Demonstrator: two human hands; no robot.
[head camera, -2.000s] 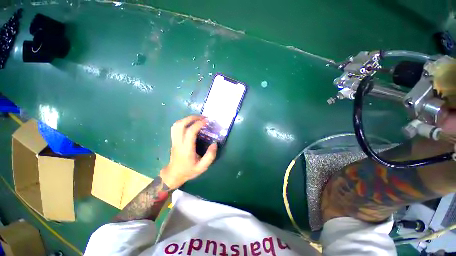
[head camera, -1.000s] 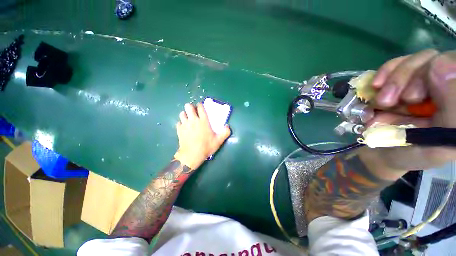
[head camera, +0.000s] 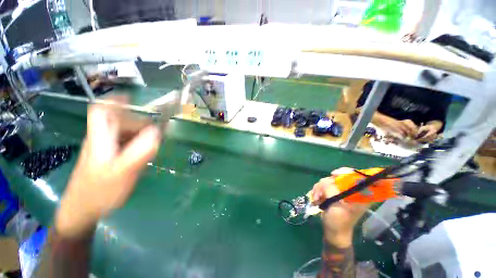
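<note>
My left hand (head camera: 111, 163) is raised at the left and strongly blurred. A blurred greyish shape lies by its fingertips; I cannot tell whether the hand holds it. The smartphone cannot be made out on the green belt (head camera: 185, 217). My right hand (head camera: 338, 209) grips the orange screwdriver (head camera: 372, 185), which lies slanted with black cables along it. Its silvery nose (head camera: 299, 207) points left over the belt, with a small black hose looped round it. No workpiece shows at the nose.
A small dark round unit (head camera: 194, 158) lies on the belt. A pile of black parts (head camera: 48, 161) is at the left. White shelving (head camera: 179, 51) crosses above. Black units (head camera: 307, 119) lie on cardboard beyond, near another person's hands (head camera: 416, 129). A white box (head camera: 457, 247) stands right.
The view has tilted up to the shelving and far side. My left hand has left the belt and risen to the left. The phone no longer shows there. The orange screwdriver body has come into fuller view.
</note>
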